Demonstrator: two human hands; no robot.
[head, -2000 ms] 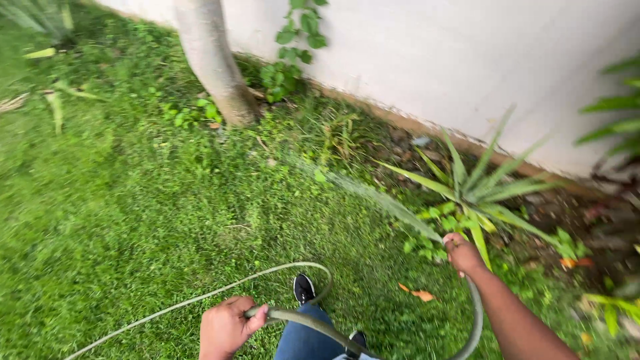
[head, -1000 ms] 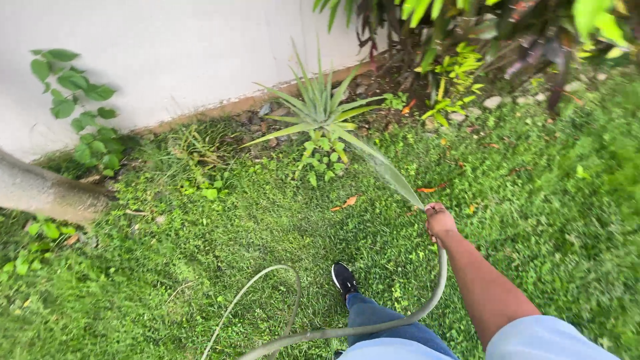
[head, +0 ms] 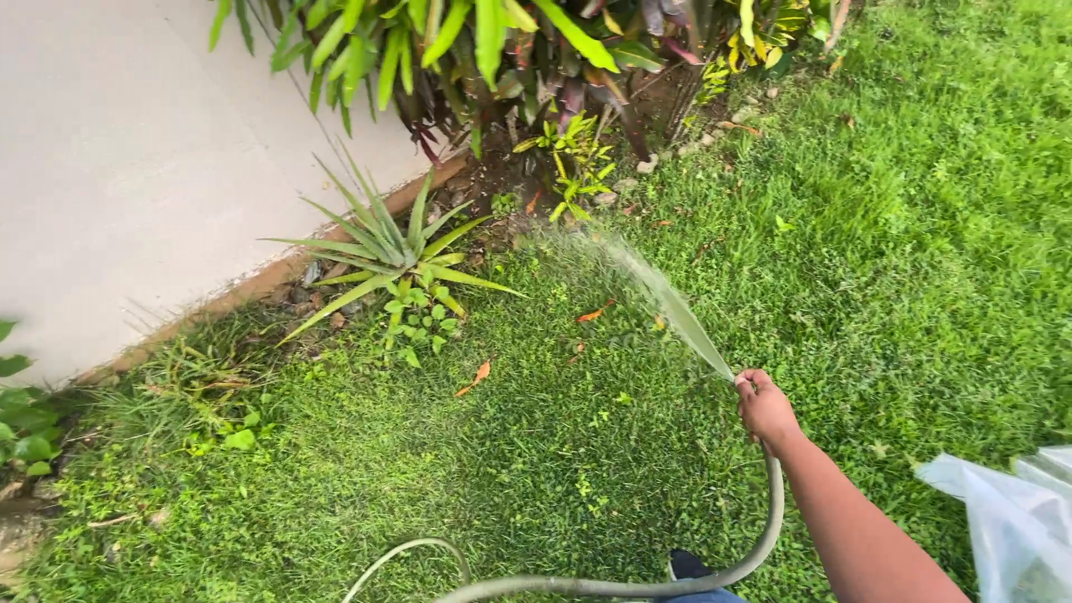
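My right hand grips the end of a grey-green garden hose, at the right of the view. A fan of water sprays from the hose end up and to the left, and falls on the grass near a small yellow-green plant. From my hand the hose curves down and runs left along the bottom edge, across my leg; a thinner-looking loop of hose lies on the grass at the bottom. My left hand is out of view.
An aloe-like spiky plant grows by the white wall. Leafy shrubs overhang the bed at the top, with stones along its edge. Clear plastic sheeting lies at the lower right. My shoe shows at the bottom.
The view has swung right along the wall. The spray, on the spiky plant one second ago, now lands to the right of it. My left hand, on the hose two seconds ago, has left the view.
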